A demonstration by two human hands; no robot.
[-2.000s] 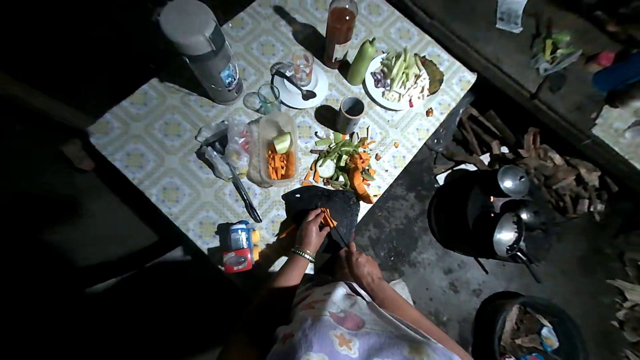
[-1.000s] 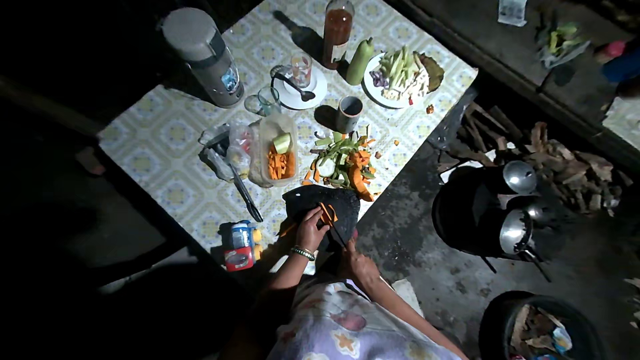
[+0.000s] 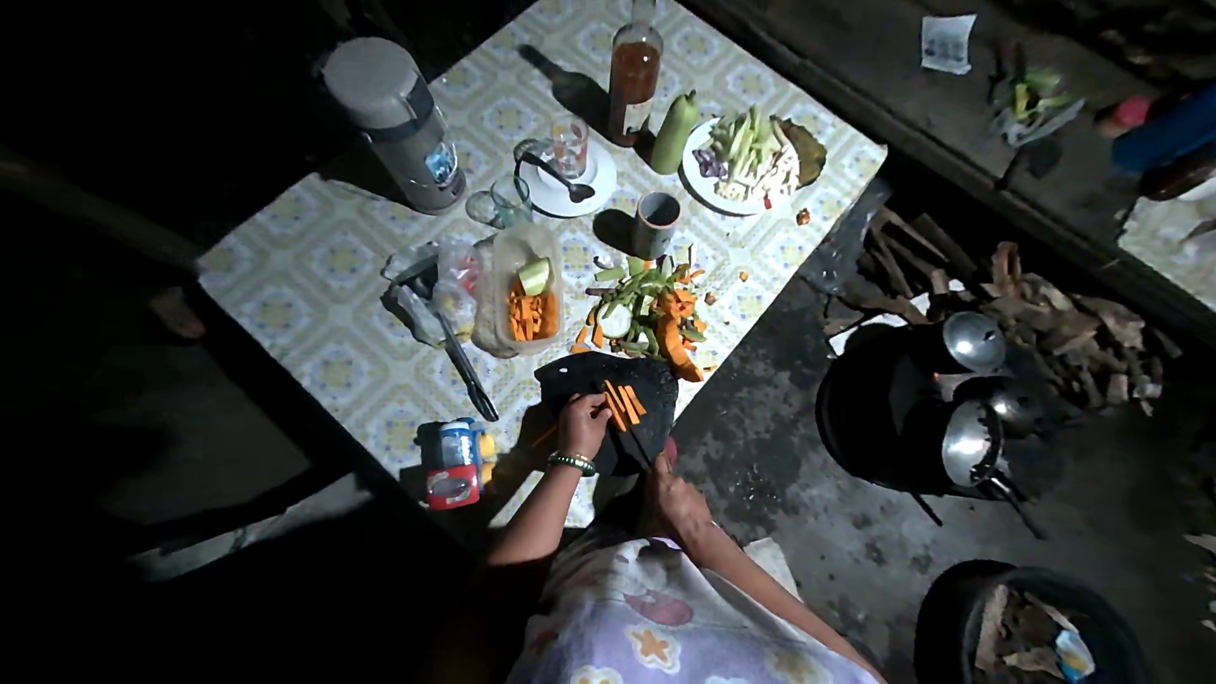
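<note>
My left hand [image 3: 582, 425], with a bracelet at its wrist, rests its fingers on orange vegetable sticks [image 3: 624, 406] on a dark cutting board [image 3: 651, 373]. Its grip is too small to make out. In my right hand [image 3: 676, 496] is a knife [image 3: 640, 448], its dark blade pointing up and left beside the sticks. Beyond the board lie green and orange peelings [image 3: 638, 296] with a curved orange squash piece [image 3: 676, 347]. A plastic container [image 3: 528, 249] left of them holds orange sticks and a pale green chunk. Another knife with a black handle [image 3: 465, 375] lies by plastic bags [image 3: 415, 302].
On the patterned tablecloth [image 3: 294, 256] stand a thermos [image 3: 404, 133], a bottle [image 3: 635, 81], a green gourd [image 3: 675, 133], a plate of cut vegetables [image 3: 722, 202], a cup [image 3: 655, 225] and a saucer with a glass. Pots [image 3: 971, 442] and firewood [image 3: 1073, 304] are at the right.
The orange sticks under my left fingers now lie more spread out on the board. Both hands have stayed at the board, the knife still in my right hand.
</note>
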